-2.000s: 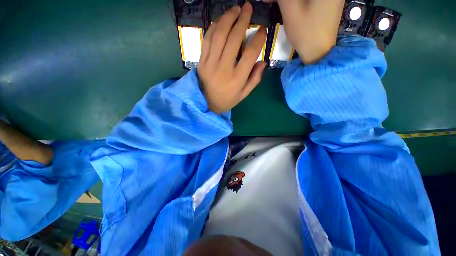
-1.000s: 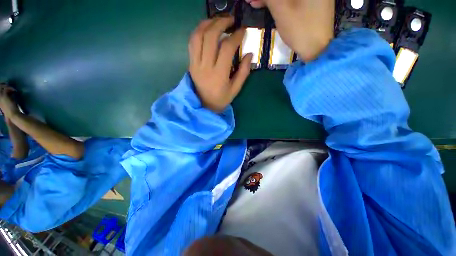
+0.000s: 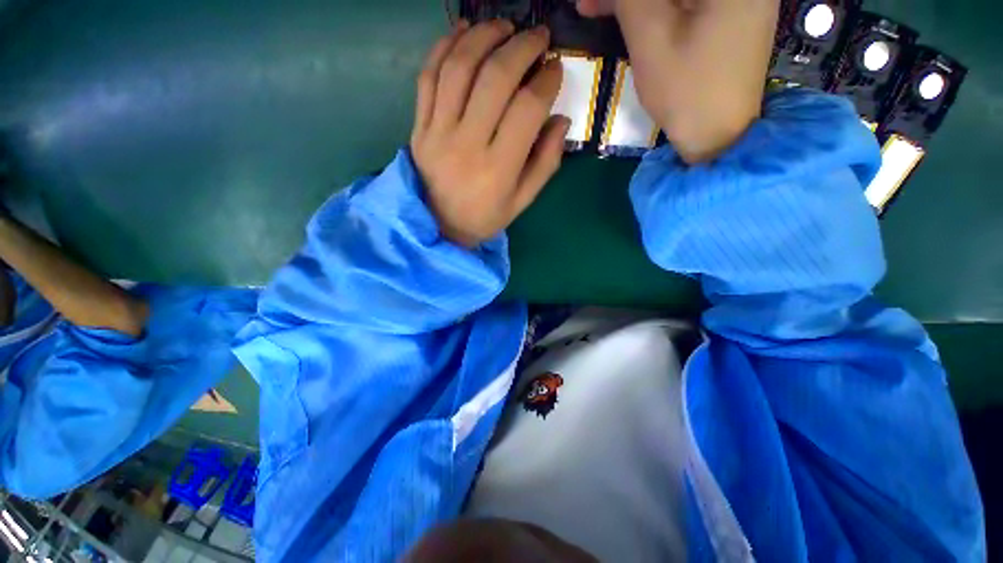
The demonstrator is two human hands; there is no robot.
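Several black phone units stand side by side on the green bench at the top of the view. Two near the middle show bright white rectangles with yellow edges, one of them a white-faced unit [image 3: 577, 101]. My left hand [image 3: 484, 132] lies bare over the left units, fingers bent and slightly apart, covering most of one unit. My right hand [image 3: 698, 66] reaches over the units to its left; its fingers are mostly cut off by the top edge, so what it holds is hidden. More units [image 3: 874, 57] with round white discs stand right of my right wrist.
The green bench mat [image 3: 220, 143] runs across the view, its near edge in front of my body. At the left is another person's forearm [image 3: 77, 286] in a blue sleeve. Blue plastic bins [image 3: 200, 475] and metal racking are at the lower left.
The view has shifted, so the units first appear further right, then slightly lower. My left hand has moved left relative to the units, uncovering a white rectangle. My right hand stays over them.
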